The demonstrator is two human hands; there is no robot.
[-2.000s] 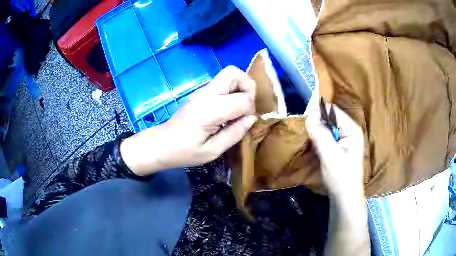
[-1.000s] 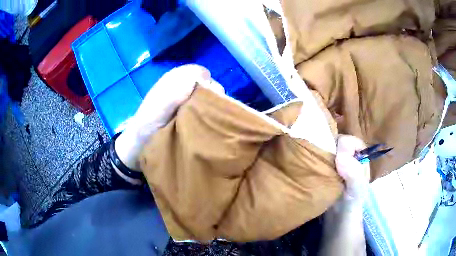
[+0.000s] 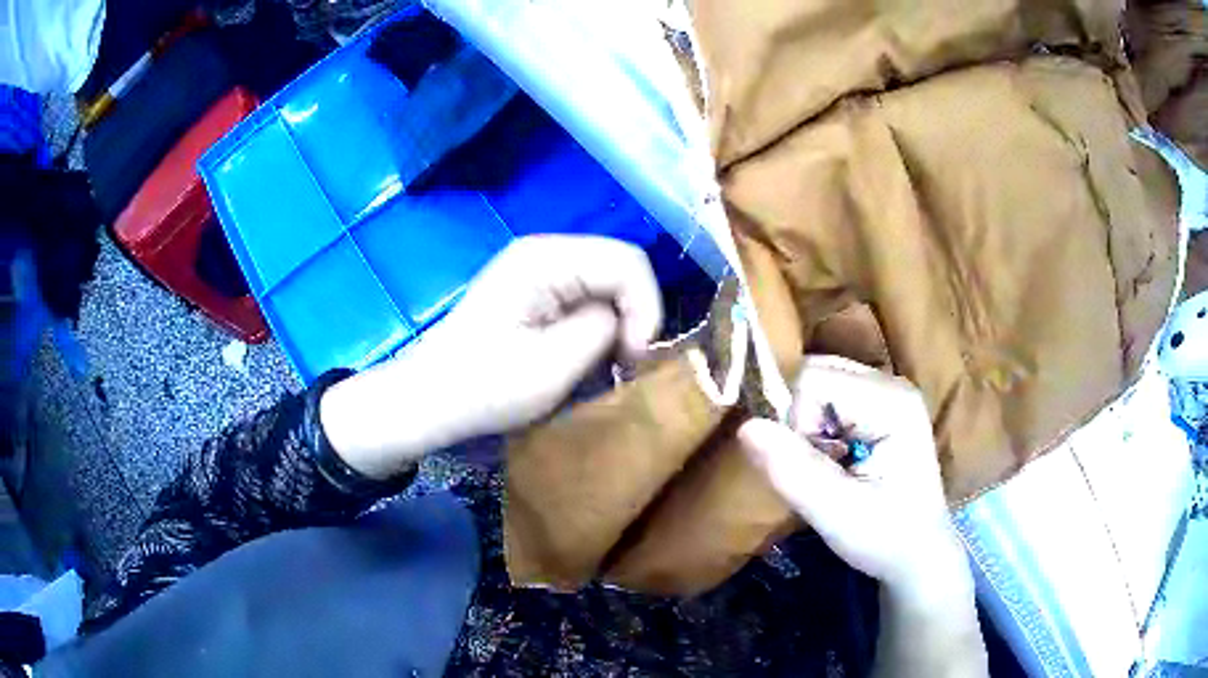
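The brown garment [image 3: 980, 252] lies over the white table edge at the right, with a stitched seam across it. Its lower part hangs over my lap as a brown panel [image 3: 603, 484] with a pale raw edge. My left hand [image 3: 530, 331] is at the panel's upper left edge, fingers curled and pinching the edge. My right hand [image 3: 848, 464] grips the pale-edged cloth between thumb and fingers. It also holds small thread snips [image 3: 851, 444], mostly hidden in the palm.
A blue plastic crate [image 3: 331, 212] and a red crate [image 3: 166, 225] stand on the speckled floor at the left. The white table [image 3: 583, 93] has a scale along its front edge. Part of a white machine [image 3: 1188, 351] shows at the right rim.
The panel that was spread up between my hands has dropped and folded lower. My left hand has moved right, closer to my right hand. The snips have turned into my right palm.
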